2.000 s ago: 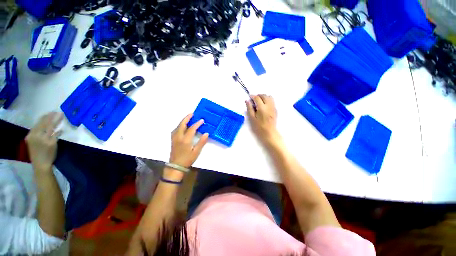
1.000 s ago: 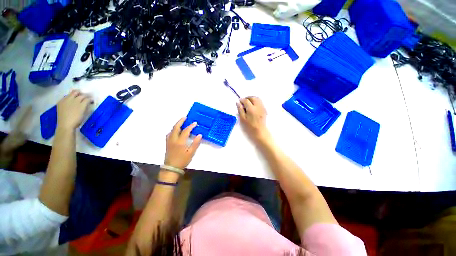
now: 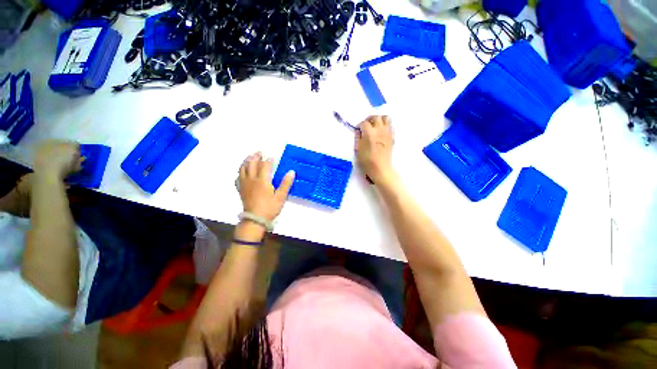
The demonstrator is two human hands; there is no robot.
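Note:
A blue insert tray (image 3: 315,176) lies flat in front of me, slots to the left and a dotted patch to the right. No cable shows in it. My left hand (image 3: 261,189) lies at its left edge, fingers apart, thumb near the tray's edge, holding nothing. My right hand (image 3: 374,148) is to the right of and beyond the tray, closed on a thin black cable (image 3: 347,124). One cable end sticks out beyond the fingers to the upper left, and a dark bit shows below the palm. The rest is hidden by the hand.
A filled tray (image 3: 159,155) with a black coil lies left. A neighbour's arm (image 3: 52,238) reaches to another tray at far left. The cable heap (image 3: 248,39) is at the back. The leaning tray stack (image 3: 504,97) and single trays (image 3: 533,209) are right. An open printed sleeve (image 3: 403,76) lies beyond.
My left hand's fingers have come off the tray to its left edge. My right hand has closed further over the cable. The neighbour has moved one tray farther left.

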